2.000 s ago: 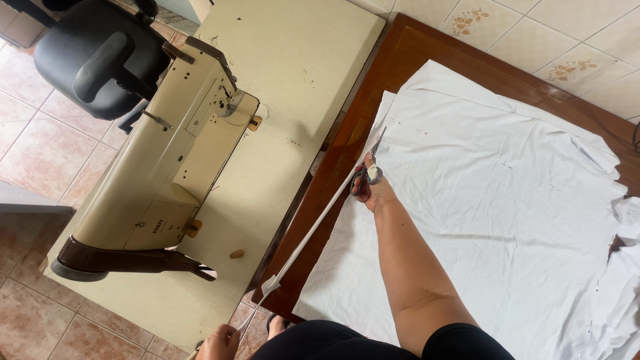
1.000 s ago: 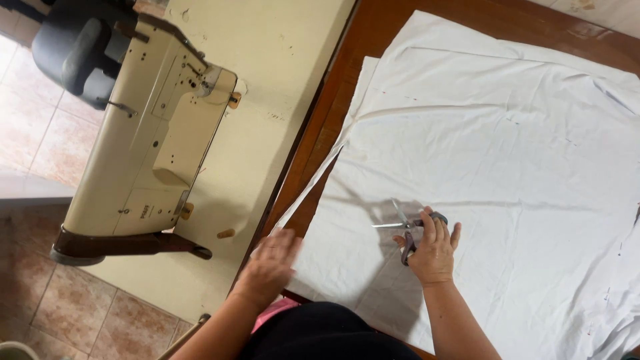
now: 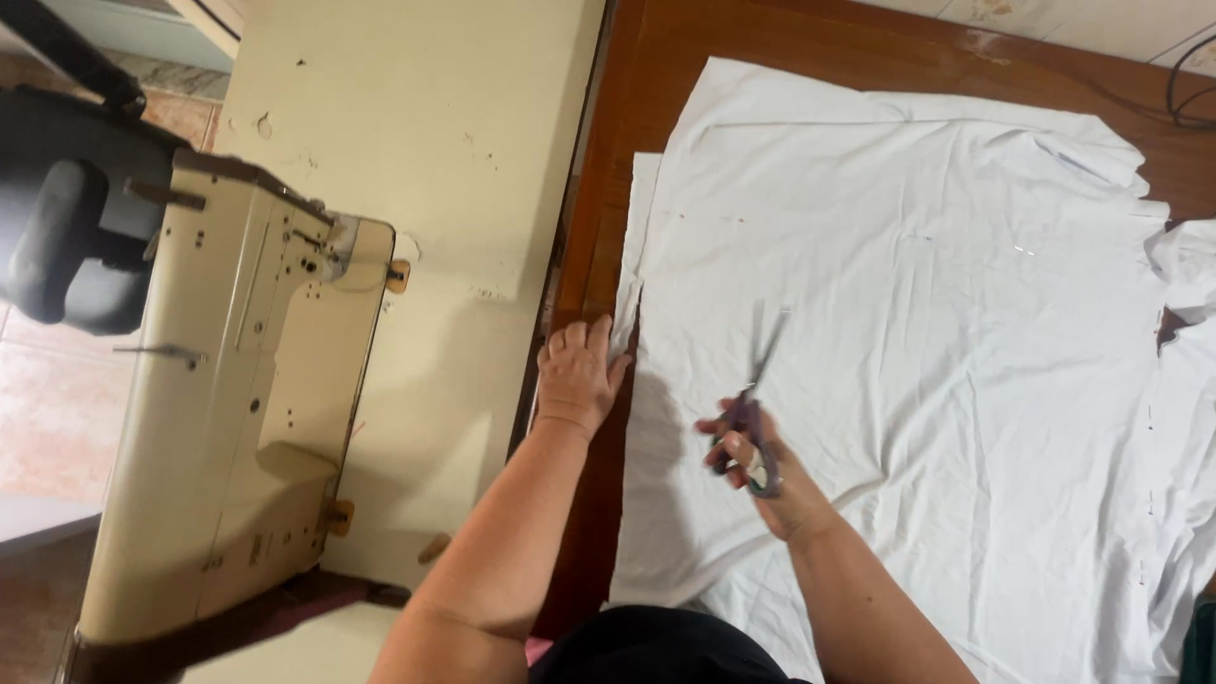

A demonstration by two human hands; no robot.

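Observation:
White fabric (image 3: 855, 285) lies wrinkled in layers over a brown wooden table, with pins stuck in it near its right side. My right hand (image 3: 755, 456) holds a pair of scissors (image 3: 757, 375) with purple handles above the cloth, blades pointing up and away from me; the blades are blurred. My left hand (image 3: 578, 373) lies palm down at the table's left edge, its fingers at a narrow strip of white fabric (image 3: 627, 294) along the cloth's left side. Whether the fingers grip that strip is unclear.
At the left, a cream sewing machine (image 3: 199, 380) stands on a cream machine table (image 3: 456, 171). Beyond it is a black chair (image 3: 76, 228). The wooden table (image 3: 646, 57) meets a tiled wall at the back, with a black cable (image 3: 1178, 95) at the right corner.
Two seconds ago the scissors were at the cloth's left edge and my left hand was low, holding the strip's end. The scissors are now over the cloth, and my left hand has moved up the edge.

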